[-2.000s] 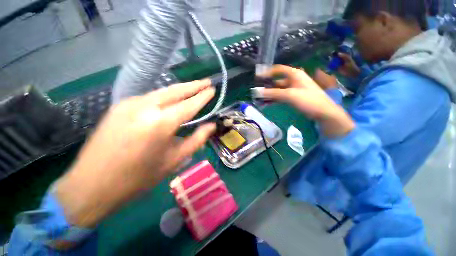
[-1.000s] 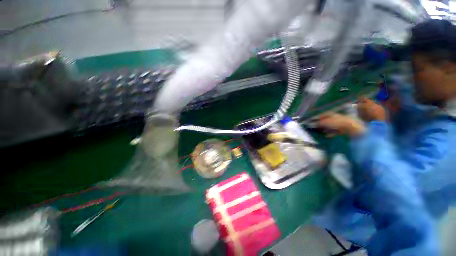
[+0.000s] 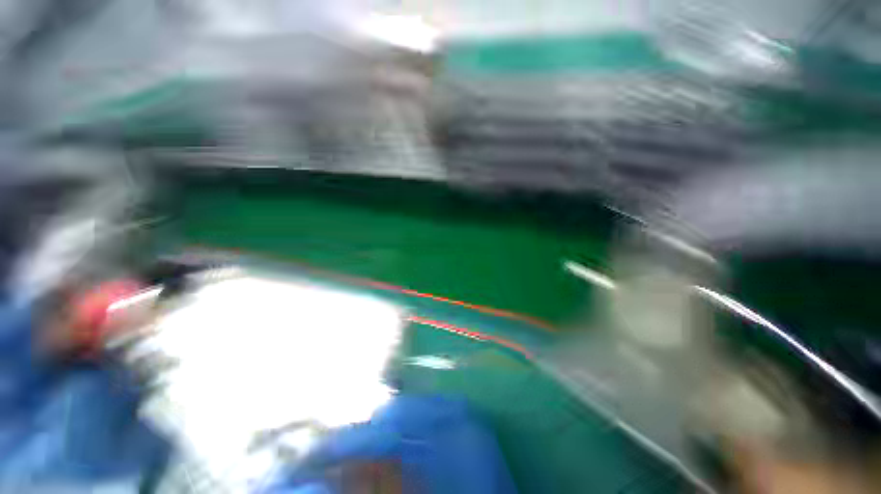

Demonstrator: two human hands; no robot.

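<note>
The view is strongly motion-blurred. The clear flared extraction hood (image 3: pixel 652 314) stands at the right over the green mat (image 3: pixel 386 232), with a thin shiny gooseneck arm (image 3: pixel 792 343) curving away to its right. A skin-toned blur at the bottom right edge looks like my right hand (image 3: pixel 792 473), below the hood; its fingers cannot be made out. A blue sleeve (image 3: pixel 435 439) shows at the bottom centre, with a small skin-toned patch that may be my left hand (image 3: pixel 372 476), cut off by the edge. Whether either hand holds anything cannot be told.
A glaring white mass (image 3: pixel 280 347), perhaps the component trays, lies left of centre. Red lines cross the mat. Blurred dark and grey shelf items (image 3: pixel 531 145) run along the back. Blue clothing (image 3: pixel 68 415) and a red-pink patch (image 3: pixel 101 309) are at the left edge.
The view has swung left, so the hood now appears at the right. The pink pad, metal tray and neighbouring worker on the right have left the picture. The white mass has come in.
</note>
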